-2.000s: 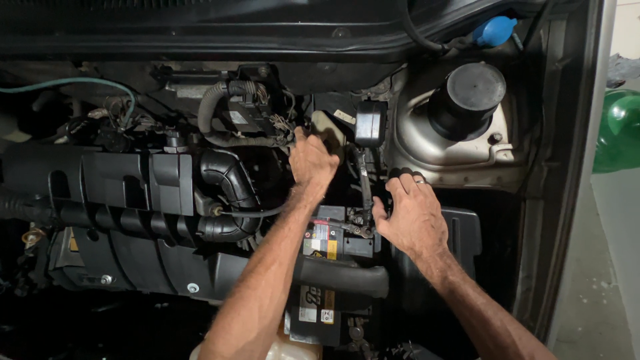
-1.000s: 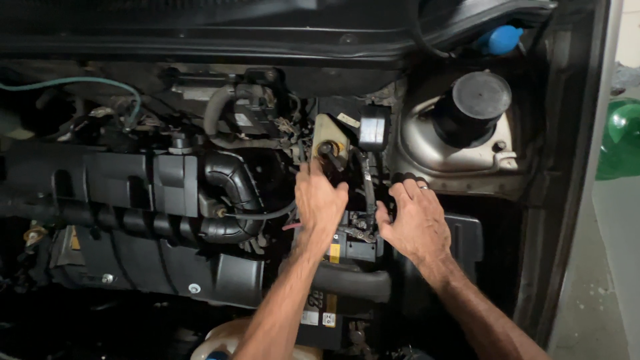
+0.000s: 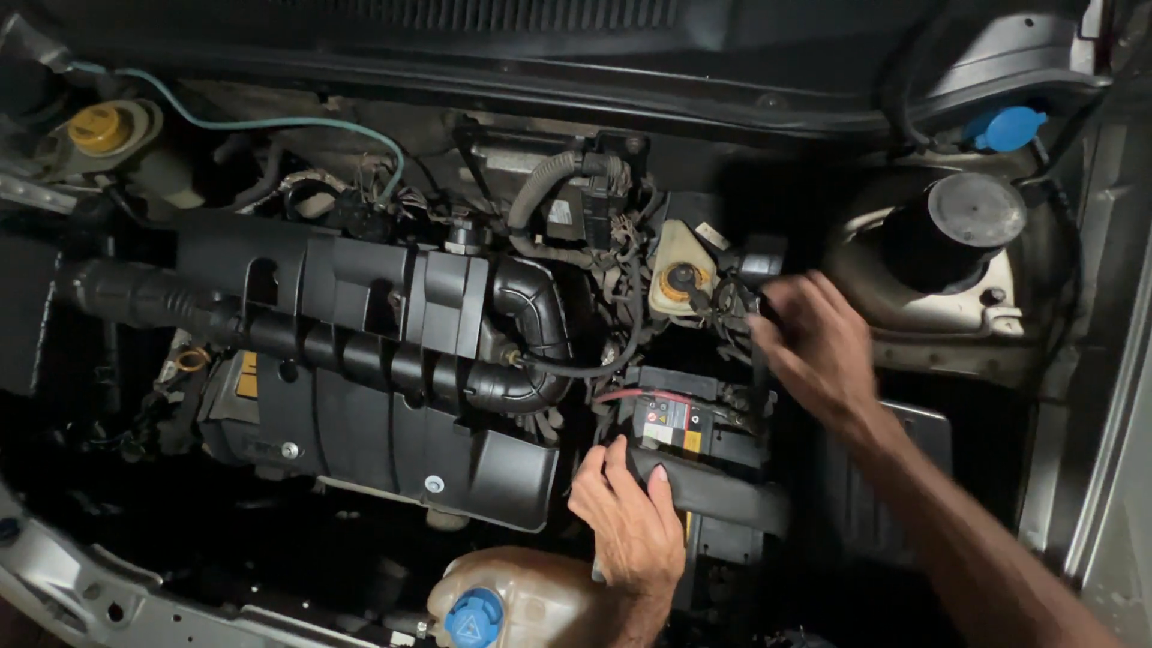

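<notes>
My left hand lies at the left end of a black tube, which crosses over the car battery; whether it grips the tube cannot be told. A red cable runs along the battery's top edge. My right hand, blurred, is beside the wiring right of the brake fluid reservoir, fingers bent; whether they hold a wire is hidden. A dark round cap with a connector tops the reservoir. Behind the right fingertips sits a small black box.
A black engine cover and ribbed intake duct fill the left. The coolant tank with a blue cap is at the bottom. The strut tower and a black cylinder stand at right, near a blue washer cap.
My left hand has moved from the reservoir area down to the black tube. The reservoir and its cap now show uncovered. My right hand stays near the wiring. The view has shifted and widened.
</notes>
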